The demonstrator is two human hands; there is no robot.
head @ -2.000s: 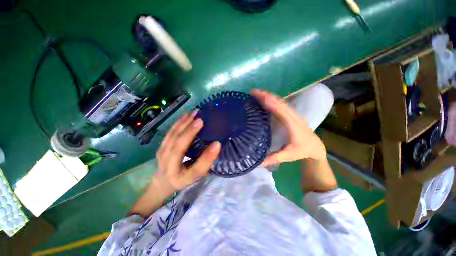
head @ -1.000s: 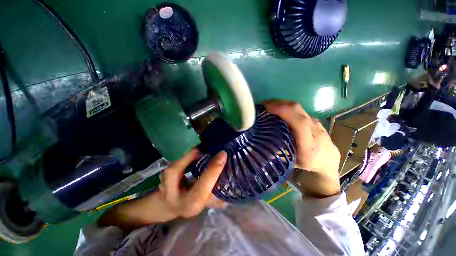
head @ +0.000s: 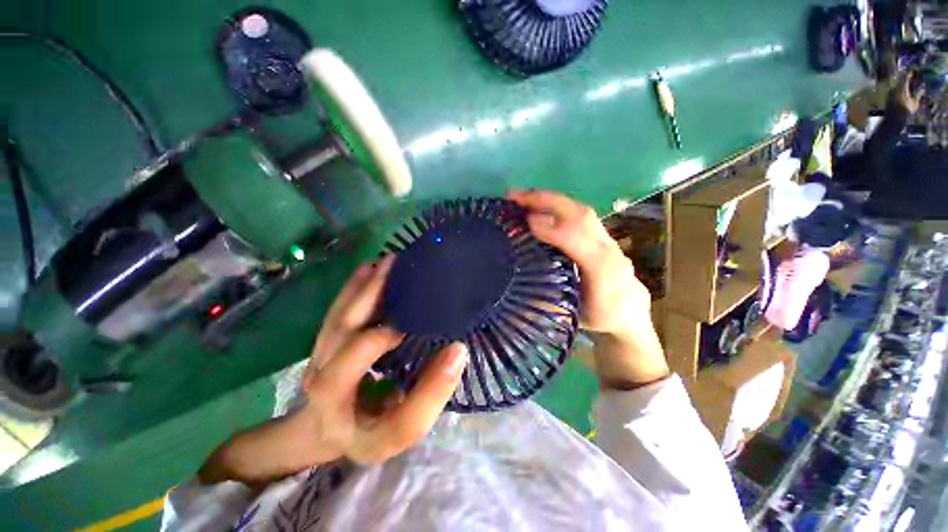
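Note:
A dark navy round caged fan unit (head: 449,278) is held over my lap, its solid smooth centre facing up with a small blue light. My left hand (head: 379,379) grips its left and near side, fingers on the centre and slats. My right hand (head: 598,281) holds its right rim. The buffing wheel (head: 359,123), a thick off-white disc, stands just beyond the fan unit, with a visible gap between them. It is fixed to the green motor end of the bench grinder (head: 239,197). The underside of the fan unit is hidden.
Another fan unit (head: 535,31) and a dark round part (head: 264,57) lie on the green bench (head: 499,135). A pale-handled screwdriver (head: 666,102) lies to the right. Cardboard cartons (head: 686,255) stand at the right. A person's hand (head: 911,91) shows at the far right.
The fan unit was against the buffing wheel one second ago and is now away from it, nearer my body, with its solid centre showing. Both hands still hold it. The view has shifted.

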